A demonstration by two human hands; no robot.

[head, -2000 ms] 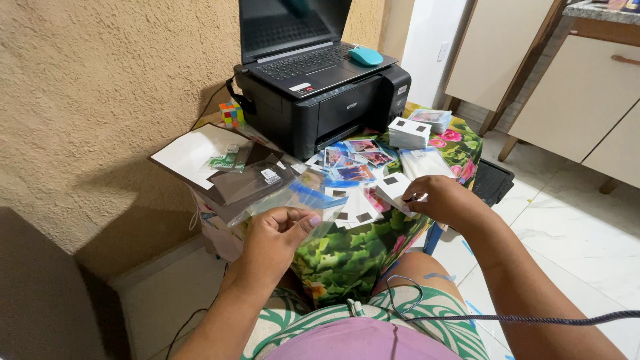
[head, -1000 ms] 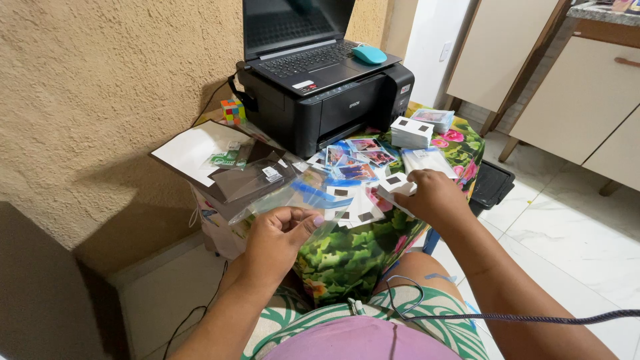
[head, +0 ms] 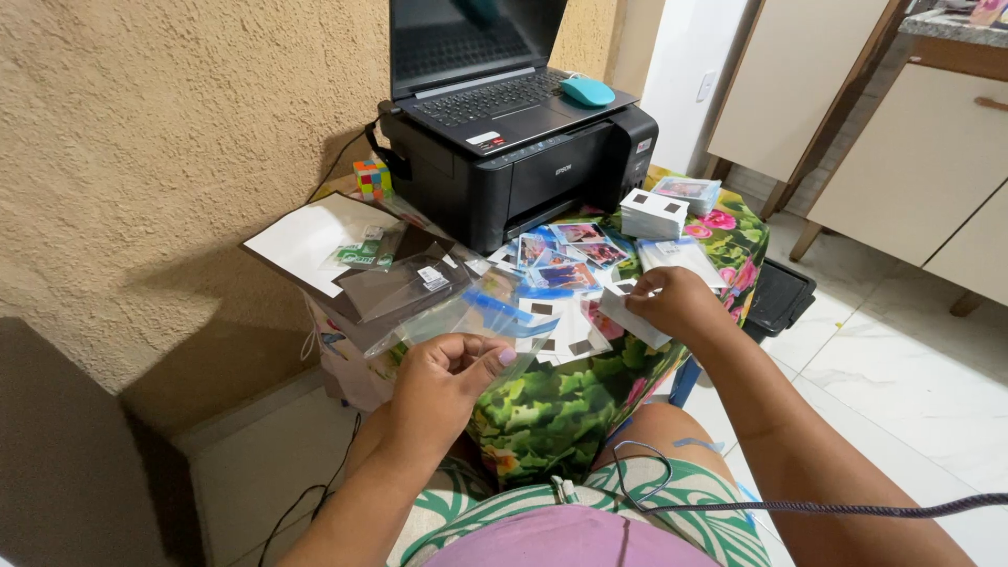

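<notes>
Between the thumb and fingers of my left hand (head: 449, 386) is a clear plastic sleeve (head: 472, 315) with a blue strip, above the near part of the table. My right hand (head: 677, 303) pinches a white card (head: 632, 319) at the right of the spread. White cards with dark squares (head: 567, 335) lie between the hands, partly under the sleeve. Behind them are several printed photos (head: 563, 276) in clear, blue-edged sleeves. A stack of white cards with dark squares (head: 654, 213) and a stack of photos (head: 687, 191) stand at the back right, with a pack of clear sleeves (head: 679, 260) in front.
An Epson printer (head: 563, 169) bears an open laptop (head: 504, 110) and a turquoise mouse (head: 587, 91). Left of it are a puzzle cube (head: 372, 179), a dark folder with white paper (head: 315, 236) and clear packaging (head: 402, 279). A cable (head: 827, 509) crosses my lap and right forearm.
The white card in my right hand is tilted differently, with more of its plain face showing than a second ago. My left hand keeps hold of the clear sleeve in about the same place.
</notes>
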